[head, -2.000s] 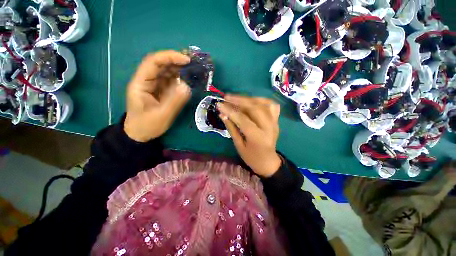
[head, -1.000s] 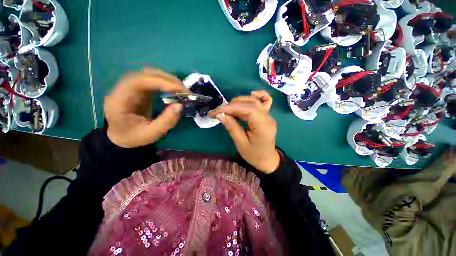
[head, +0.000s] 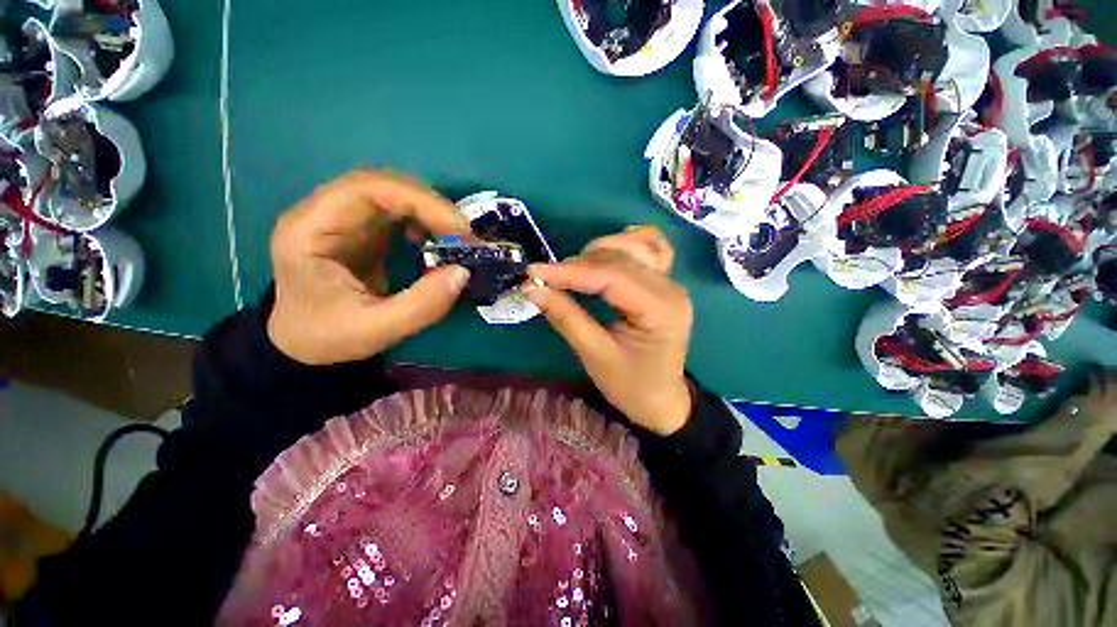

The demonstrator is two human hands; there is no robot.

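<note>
My left hand (head: 361, 270) holds a black camera module with a circuit board (head: 484, 263) between thumb and fingers, its edge turned up. My right hand (head: 625, 319) pinches a tiny pale connector (head: 534, 284) at the module's right edge. A white camera housing (head: 512, 218) lies on the green bench just behind and under the module, its dark inside open upward. The module hides part of it. No red wire shows clearly between the hands.
Half-built camera units with red wires crowd the bench on the right (head: 876, 214). More units stand at the left (head: 80, 165), beyond a thin white line (head: 227, 135). Brown cloth (head: 1004, 514) hangs at the lower right, near a blue object (head: 790, 435) below the bench.
The module has gone from above the housing's left to in front of it, turned edge-up. My right hand has moved from the housing and wire to the module's edge.
</note>
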